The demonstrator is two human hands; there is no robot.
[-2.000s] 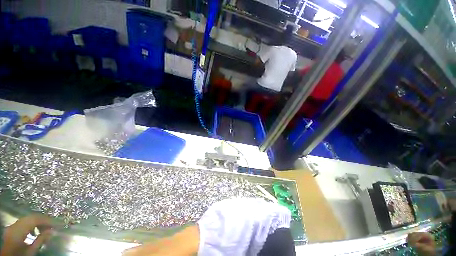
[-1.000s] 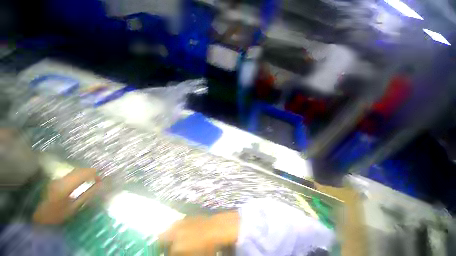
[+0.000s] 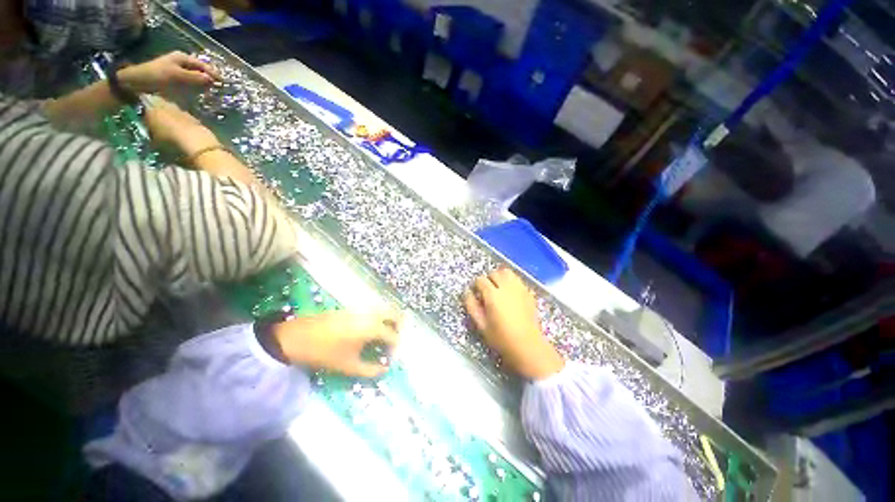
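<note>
Small shiny metal parts (image 3: 397,240) lie in a long heap in the trough. My right hand (image 3: 505,314) is over the heap, fingertips down at its near side; whether it grips a part cannot be told. Green circuit boards (image 3: 422,431) dotted with small silver parts lie nearest me. My left hand (image 3: 343,343) is over the boards, fingers curled by the pale glaring rail (image 3: 442,368). A small dark spot shows at its fingers, too blurred to name. Both forearms wear pale lilac sleeve covers.
A neighbour in a striped top (image 3: 147,230) reaches over the same bench at left. The far white ledge holds a blue tray (image 3: 525,248), clear plastic bag (image 3: 505,181), blue-edged item (image 3: 393,147) and small grey device (image 3: 633,333). A pale stick (image 3: 711,463) lies at the trough's right end.
The view has swung left and tilted. Both my hands now show whole; my right hand has moved from near the rail onto the heap. The neighbour's arms have come clearly into view.
</note>
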